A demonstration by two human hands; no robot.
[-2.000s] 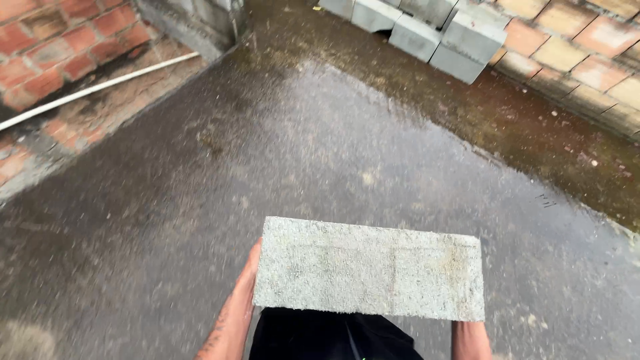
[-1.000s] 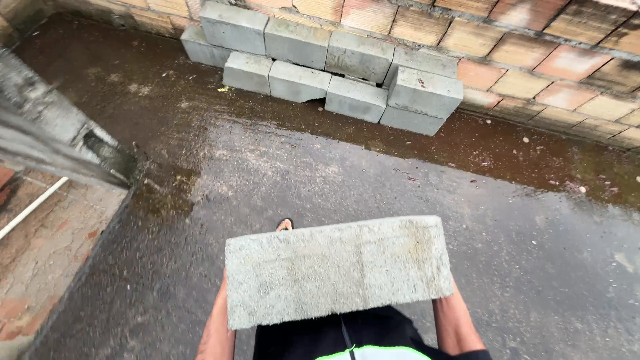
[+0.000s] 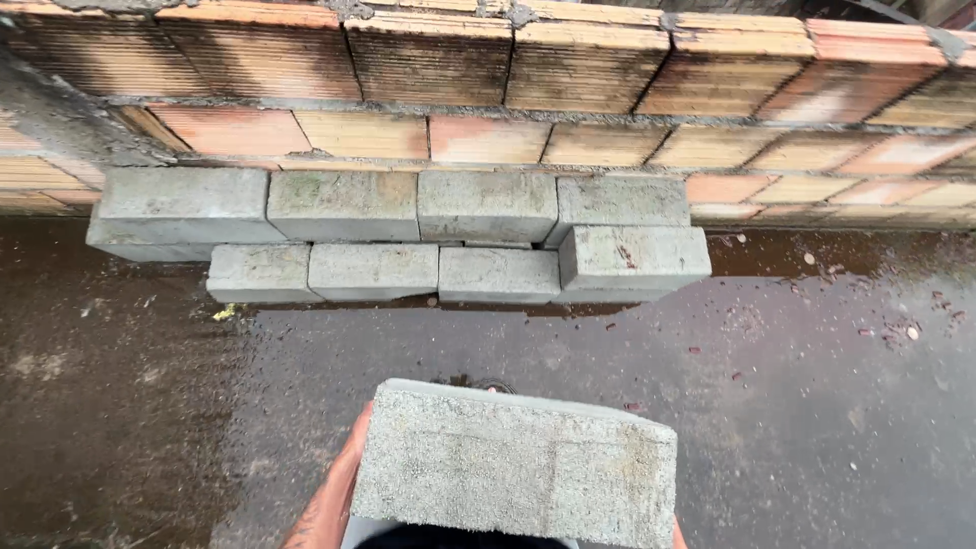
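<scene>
A grey concrete block (image 3: 515, 465) is held level in front of my body, its rough long face toward the camera. My left hand (image 3: 341, 476) presses on its left end, with the fingers partly hidden. At the lower right corner only a sliver of my right hand (image 3: 679, 536) shows, against the other end. Beyond the held block, similar concrete blocks (image 3: 374, 271) sit in two rows along the wall. One block (image 3: 640, 252) lies on top of the front row at its right end. No contact shows between the held block and the stacked ones.
A hollow clay brick wall (image 3: 587, 69) with mortar joints runs across behind the stack. A grey concrete post (image 3: 69, 114) stands at the upper left. The wet concrete floor (image 3: 808, 427) carries shallow water and small debris.
The view has swung toward the brick wall, and the stacked blocks now lie straight ahead and nearer. Both hands still hold the block. The concrete edge and white pipe at left have left the view.
</scene>
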